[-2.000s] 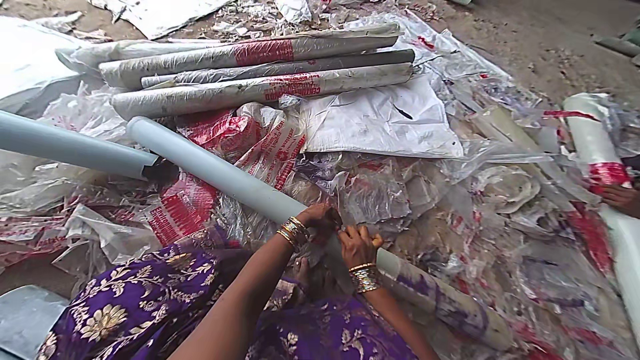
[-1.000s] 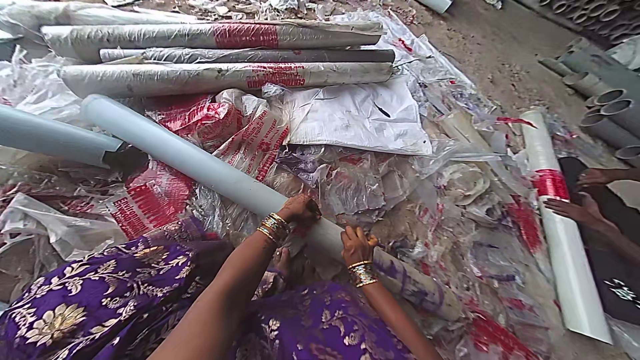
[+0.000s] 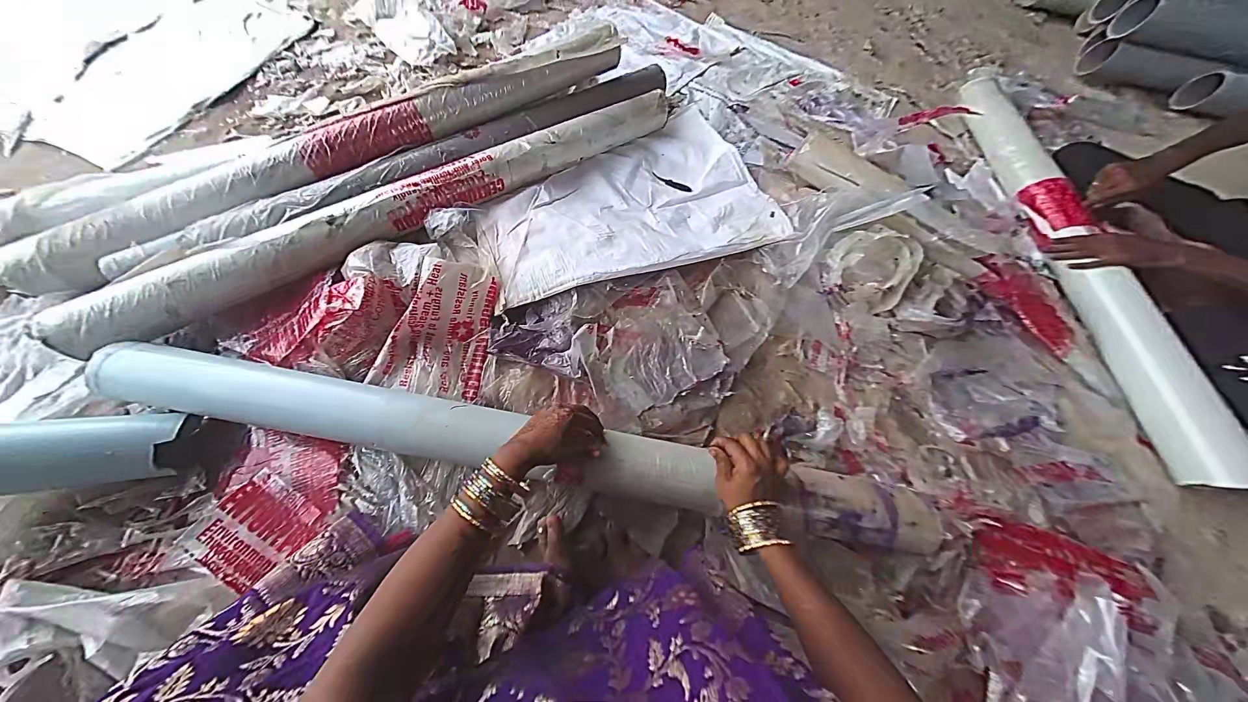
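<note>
A long pale blue-grey pipe (image 3: pixel 322 395) lies slantwise in front of me, its right part covered in cloudy plastic wrap (image 3: pixel 848 502) with purple marks. My left hand (image 3: pixel 561 439) is closed on the pipe near its middle, fingers curled over the top. Farther right, my right hand (image 3: pixel 749 468) grips the same pipe at the edge of the wrap, its fingertips partly hidden. Both wrists carry bangles. Below the pipe's left end, a second blue pipe (image 3: pixel 78 453) with a broken or cut end reaches in from the left edge.
Several plastic-wrapped pipes (image 3: pixel 390 200) lie at the upper left, beside a white sheet (image 3: pixel 634 210). Torn plastic film (image 3: pixel 673 341) covers the ground. At the right, another person's hands (image 3: pixel 1121 219) touch a whitish pipe (image 3: pixel 1136 331) with a red band. Grey pipes (image 3: pixel 1150 63) are stacked at the upper right.
Both hands have stayed on the pipe. The other person's hands and the whitish pipe show more fully than two seconds ago. The view has shifted and turned.
</note>
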